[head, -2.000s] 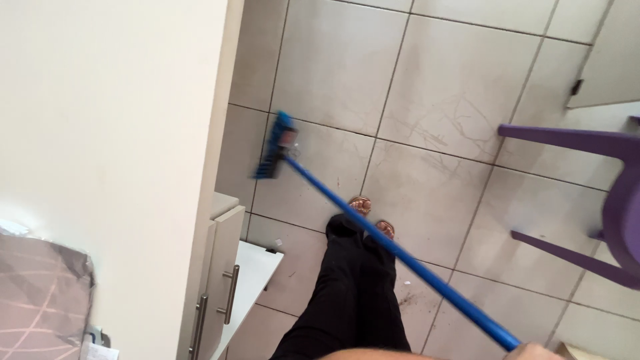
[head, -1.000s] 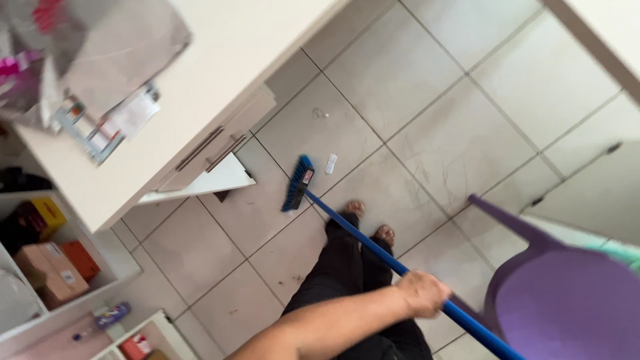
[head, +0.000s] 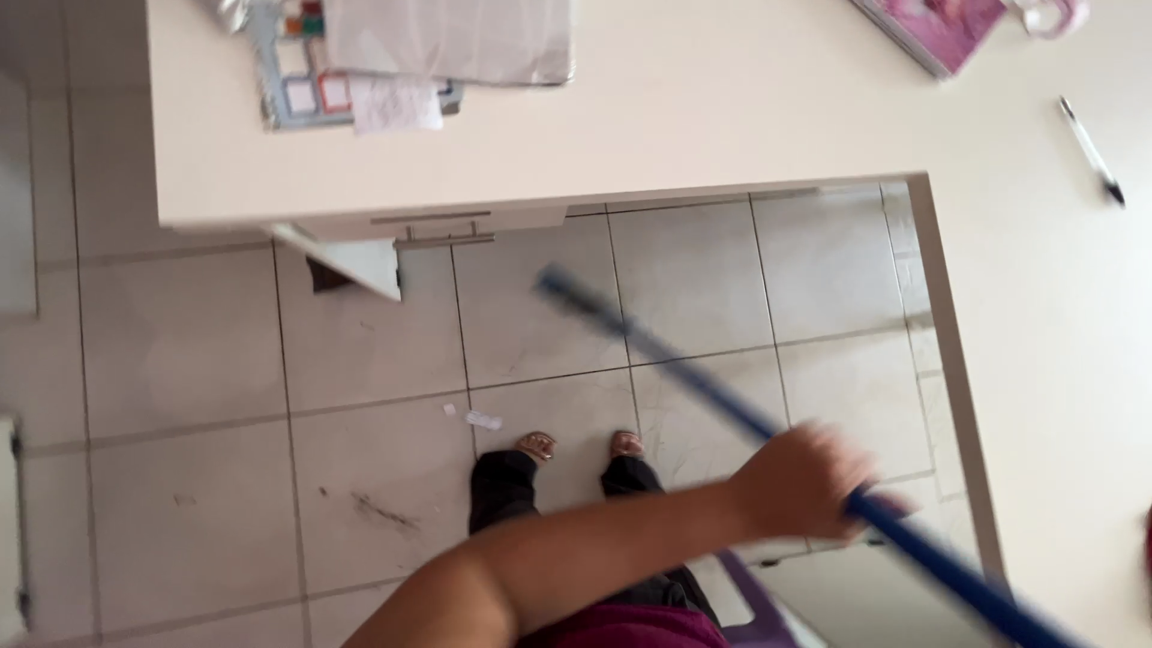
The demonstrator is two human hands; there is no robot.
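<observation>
My left hand (head: 805, 483) is closed around a blue broom handle (head: 720, 400), with the forearm reaching across from the lower left. The broom head (head: 579, 297), blurred, is at the far end of the handle over the floor, beyond my feet and near the desk. Whether its bristles touch the tiles cannot be told. The handle runs down to the lower right, out of view. My right hand is not in view. A small white strip (head: 484, 420) and a tiny scrap (head: 449, 409) lie by my feet. Dark debris (head: 384, 512) lies on the tiles farther left.
A light desk top (head: 720, 117) spans the top and right, bearing a plastic-wrapped package (head: 450, 36), a pink notebook (head: 945, 27) and a pen (head: 1092, 151). Below its edge, a cabinet door (head: 351, 265) stands open. Part of a purple plastic chair (head: 754, 601) is at the bottom.
The view has turned and shifted strongly. My left hand, at the frame's bottom edge two seconds ago, now shows fully on the handle. The broom head no longer lies beside the white strip.
</observation>
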